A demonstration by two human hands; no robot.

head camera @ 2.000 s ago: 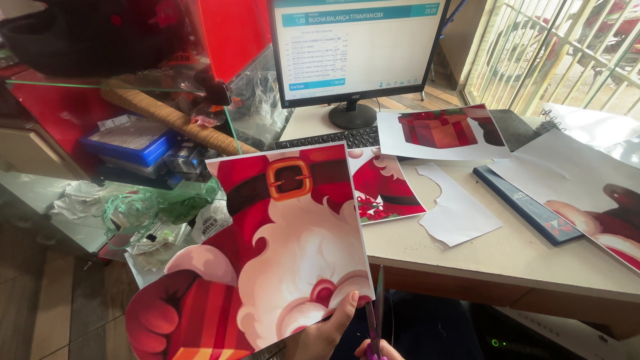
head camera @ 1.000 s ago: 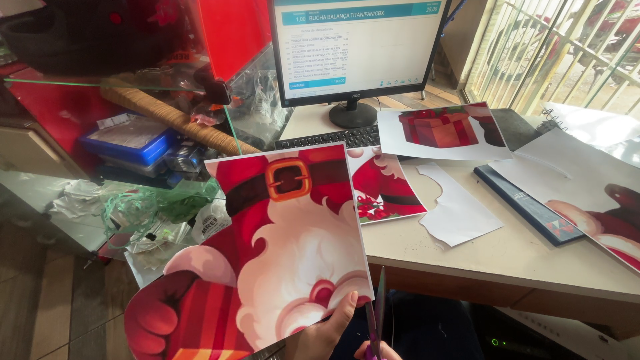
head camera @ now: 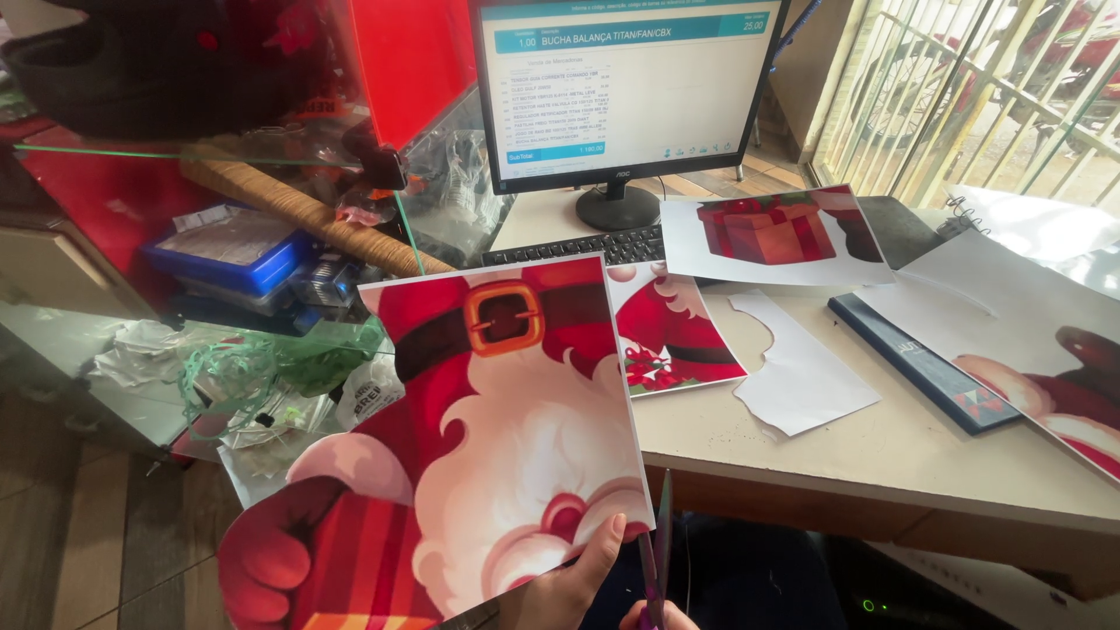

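Observation:
My left hand (head camera: 569,582) grips a large printed Santa Claus sheet (head camera: 525,420) by its lower right part, thumb on top. The print shows upside down, with a belt buckle, white beard and a gloved hand; its left side follows the figure's outline and a white margin runs along the right edge. At the bottom, my right hand (head camera: 661,616) holds purple-handled scissors (head camera: 658,560), blades parted and pointing up beside the sheet's lower right corner. Most of my right hand is below the frame.
On the desk (head camera: 700,433) lie a printed Santa piece (head camera: 674,324), a gift-box print (head camera: 766,241), a white paper offcut (head camera: 801,376), a blue box-like item (head camera: 919,363) and another print (head camera: 1041,350). A monitor (head camera: 630,87) and keyboard (head camera: 634,245) stand behind. Glass shelving (head camera: 197,337) is at left.

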